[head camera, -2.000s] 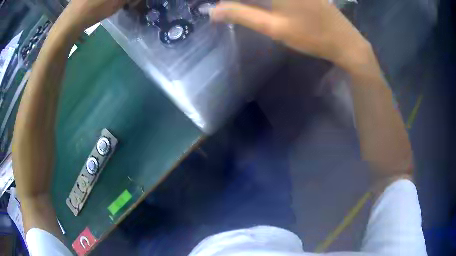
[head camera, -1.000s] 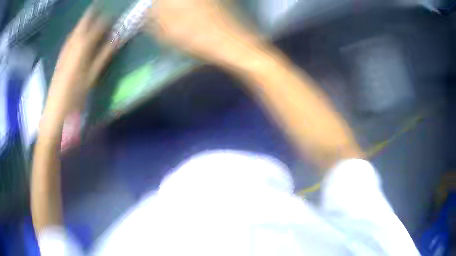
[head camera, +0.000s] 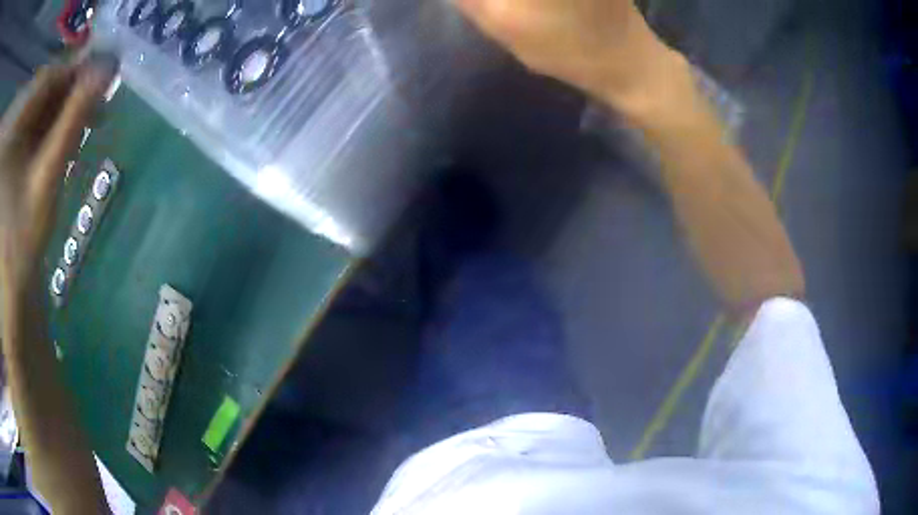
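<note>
A clear blister tray (head camera: 302, 131) lies at the top, its pockets holding several black ring parts (head camera: 252, 66) with silver centres. A pale strip holder (head camera: 159, 377) lies on the green mat with its seats showing no rings. Another strip holder (head camera: 85, 227) at the left carries several round parts with bright rims. My left hand (head camera: 62, 126) is blurred beside the tray's left corner; whether it holds anything cannot be told. My right hand (head camera: 569, 40) is at the top, right of the tray, its fingertips cut off by the picture's edge.
A green label (head camera: 220, 426) and a red label (head camera: 176, 504) lie near the bench edge. White paper (head camera: 114, 489) shows at the lower left. A red round thing (head camera: 75, 22) is at the top left. Right of the bench is grey floor with a yellow line (head camera: 692, 376).
The view has shifted. The near strip holder showed two rings at first and now shows none. A filled strip now shows at the left. Both hands have moved from the near bench up towards the tray.
</note>
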